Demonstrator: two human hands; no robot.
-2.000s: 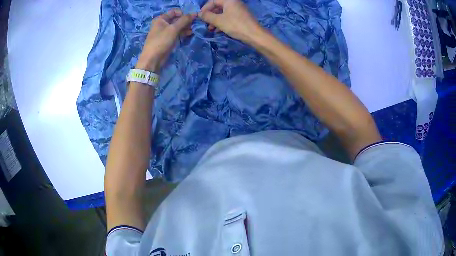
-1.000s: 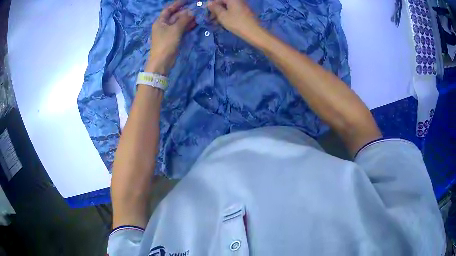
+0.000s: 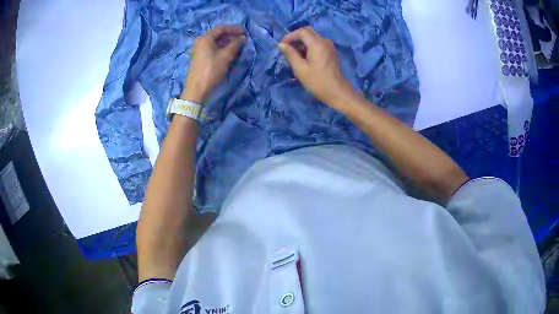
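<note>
A shiny blue shirt (image 3: 233, 132) lies spread on the white table, its hem towards me and one long sleeve at the left. My left hand (image 3: 214, 58) pinches the shirt cloth at the left of the front opening, thumb and fingertips together. My right hand (image 3: 312, 61) pinches the cloth at the right of the opening, a short way from my left. The cloth between the two hands is raised in folds. No button shows clearly there. The shirt's upper part is cut off by the picture's top edge.
The white table (image 3: 61, 122) has a blue edge. A strip of purple round stickers (image 3: 512, 43) lies at the right and hangs over the edge. A small dark tool (image 3: 472, 7) lies at the top right. Blue crates (image 3: 478, 144) are below the table at the right.
My hands have moved apart and nearer to me, down the front opening. The button seen between them a second ago no longer shows. The view has shifted slightly.
</note>
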